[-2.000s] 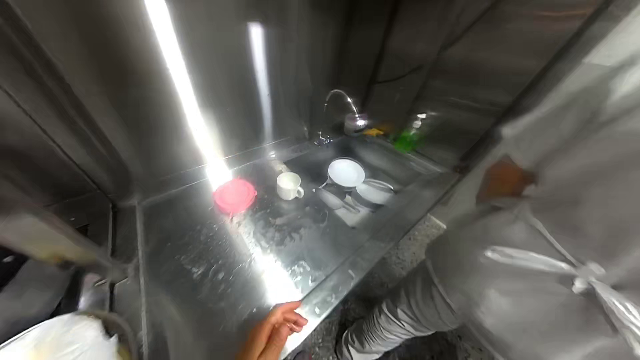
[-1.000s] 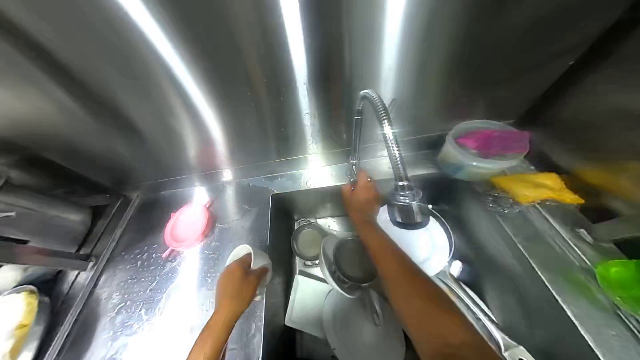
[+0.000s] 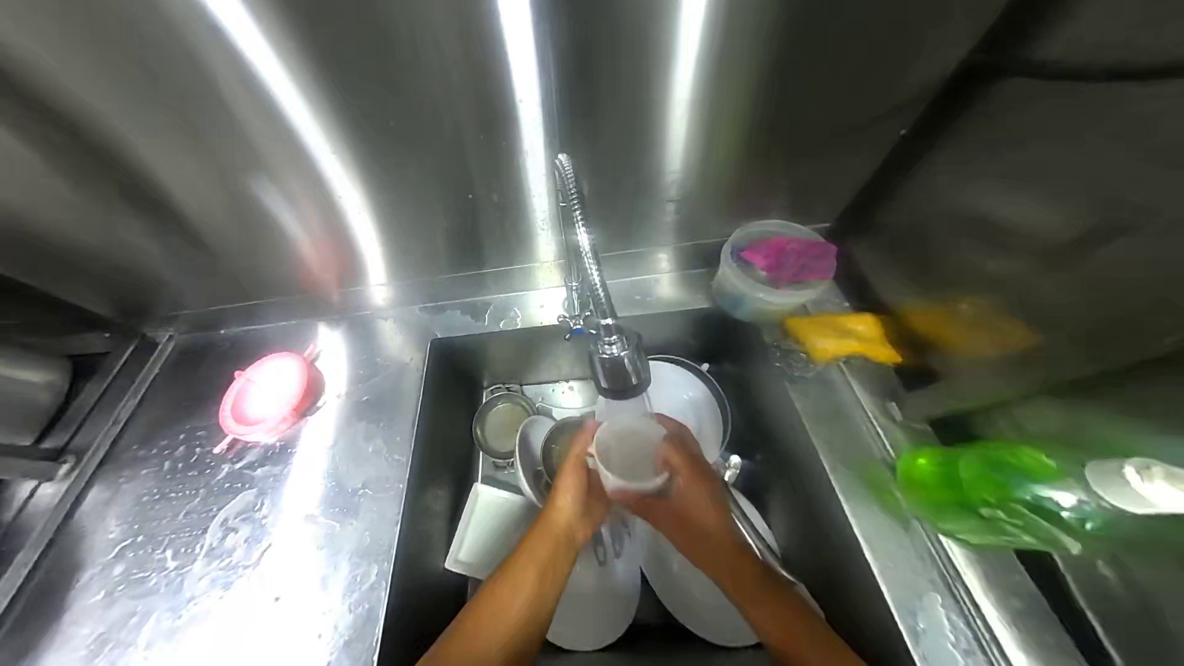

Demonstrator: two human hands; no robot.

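Observation:
A white cup (image 3: 631,451) is held between both hands over the sink (image 3: 421,444), under the spray head of a flexible metal faucet (image 3: 620,365). Water appears to run from the head into the cup. My left hand (image 3: 581,490) grips the cup's left side, and my right hand (image 3: 683,481) wraps its right side and underside. Below the hands lie white plates (image 3: 592,601), a white rectangular dish (image 3: 488,529), a small round metal strainer or bowl (image 3: 504,425) and a white round pan or bowl (image 3: 689,402).
On the wet steel counter at left lies a pink plastic strainer (image 3: 268,396). Behind the sink's right corner stands a clear plastic tub (image 3: 763,287) with a pink cloth (image 3: 791,259). A yellow sponge or cloth (image 3: 842,337) and a green soap bottle (image 3: 999,486) are at right.
The right hand has left the faucet's base and now holds the cup. My left hand has carried the cup from the left counter to under the faucet, where water now appears to flow.

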